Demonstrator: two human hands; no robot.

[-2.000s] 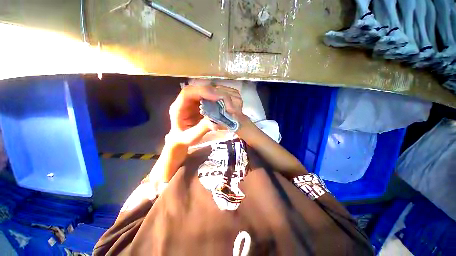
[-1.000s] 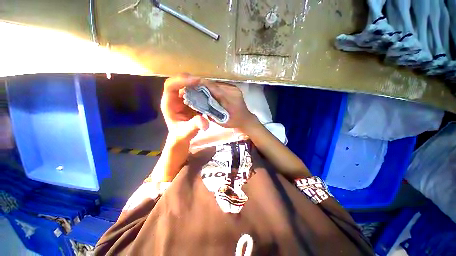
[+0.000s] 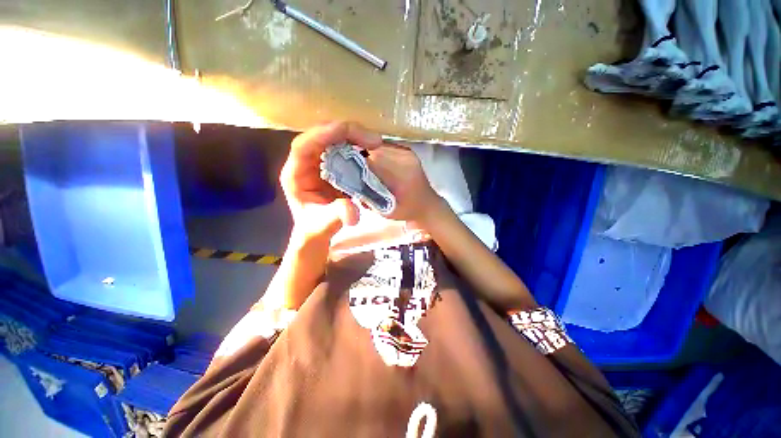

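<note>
A grey foot sole (image 3: pixel 353 177) with a pale outline shows between my hands, in front of my chest just below the bench edge. My left hand (image 3: pixel 310 184) is curled around its left side, with fingers over the top and the thumb below. My right hand (image 3: pixel 409 181) holds it from the right side, its fingers partly hidden behind the foot. The rest of the leg is hidden by the hands. A slim silver rod (image 3: pixel 332 36) with a dark end lies on the bench, away from both hands.
The tan, stained bench (image 3: pixel 334 94) spans the top. Several pale legs (image 3: pixel 706 64) lie side by side at its right, feet towards me. A thin tan stick (image 3: pixel 235 10) lies at upper left. Blue bins stand below, left (image 3: pixel 98 222) and right (image 3: pixel 618 287), the right one holding white bags.
The foot has turned slightly, and its sole now faces the camera more fully. The hands have shifted a little around it. The whole view has drifted so that the bench items sit further right.
</note>
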